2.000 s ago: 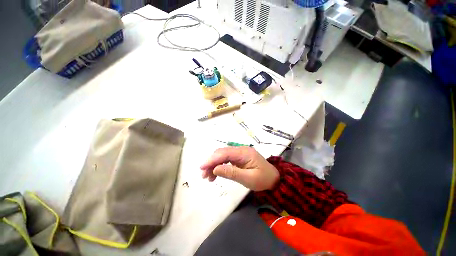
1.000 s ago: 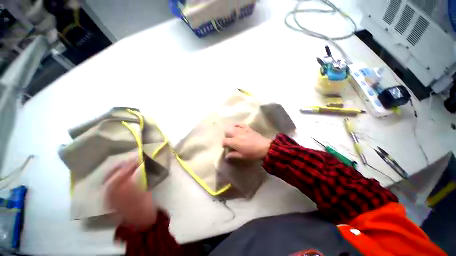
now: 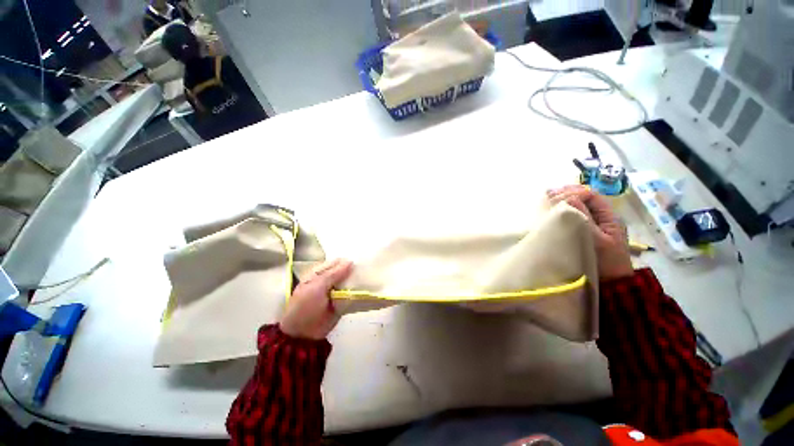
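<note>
A beige bag piece is stretched sideways between my hands, lifted above the white table, with yellow binding tape along its lower edge. My left hand is closed on its left end. My right hand grips its upper right corner; some of the fingers are hidden by the cloth. A second beige bag piece with yellow binding lies folded on the table at the left, just beyond my left hand.
A blue basket with beige cloth stands at the back. The tool cup's blue contents, a power strip with a black adapter and a looped grey cable are at the right. A blue object is at left. A person is beyond the table.
The bag piece that lay under my right hand is now lifted and spread between both hands. My left hand has moved right onto it. The view has shifted, showing more beyond the table.
</note>
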